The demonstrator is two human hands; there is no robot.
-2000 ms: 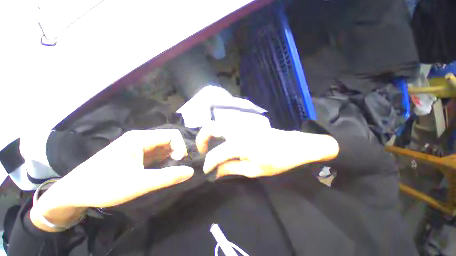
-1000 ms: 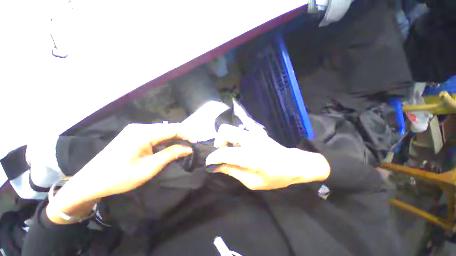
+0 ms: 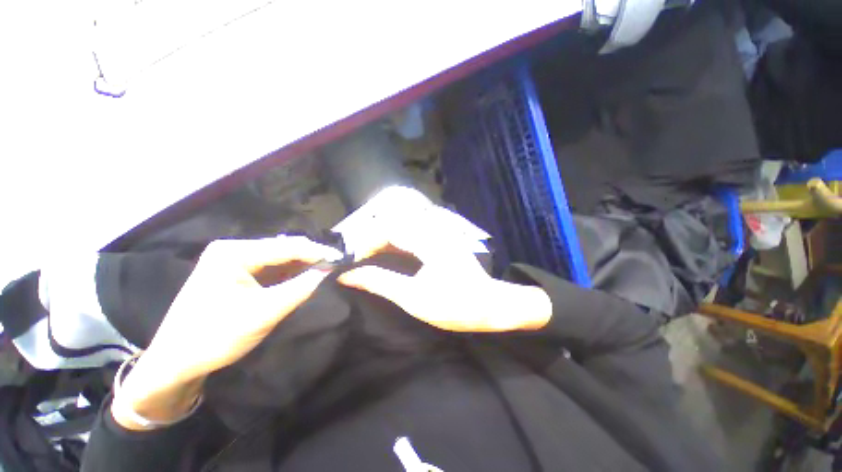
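Black garment panels (image 3: 415, 396) fill my lap below the table edge. My left hand (image 3: 249, 304) pinches the edge of the black cloth between thumb and fingers, near the centre. My right hand (image 3: 443, 286) pinches the same edge just beside it; the fingertips nearly meet. A light grey-white fabric piece (image 3: 406, 207) stands up behind my right hand. What exactly lies between the fingertips is too small and overexposed to tell.
The pale table (image 3: 231, 92), overexposed, has a dark red edge. A blue crate (image 3: 554, 184) stands below it. Dark cloth (image 3: 665, 120) lies beyond. A yellow frame (image 3: 785, 323) is at right. White pieces with black stripes (image 3: 74, 313) are at left.
My hands have come closer together, the right hand moving left. Both now pinch the cloth edge. The grey-white piece has flattened from its folded shape of a second ago.
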